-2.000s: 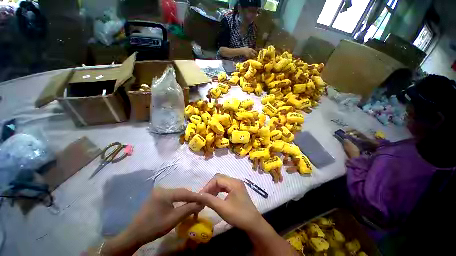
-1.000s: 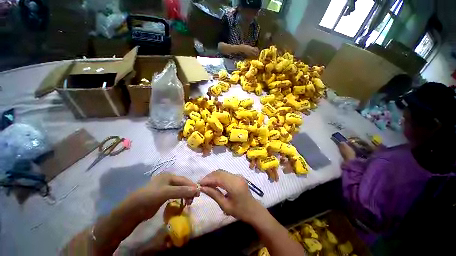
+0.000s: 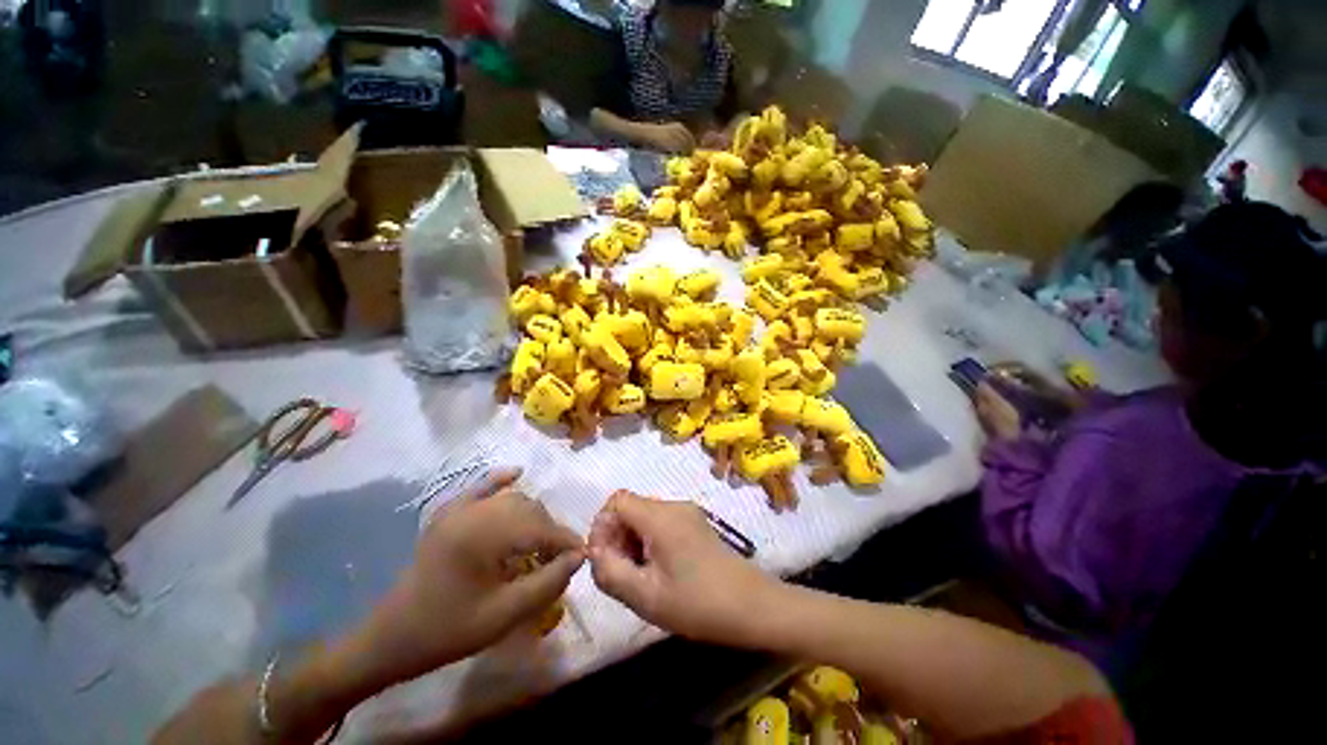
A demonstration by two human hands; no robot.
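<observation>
My left hand and my right hand meet fingertip to fingertip over the near table edge. A yellow plush pendant hangs under my left hand, mostly hidden behind its fingers. What is pinched between the fingertips is too small to make out. A bundle of thin white cords lies just beyond my left hand. Dark thread snips lie beyond my right hand, partly covered by it.
A large yellow toy pile lies ahead. Scissors and a grey sheet lie left. Open cartons and a clear bag stand back left. A carton of toys is below right. A person in purple sits right.
The pendant has gone from plain view to mostly hidden behind my left hand. My right forearm now reaches in more from the right, over the toy carton. The view has shifted slightly.
</observation>
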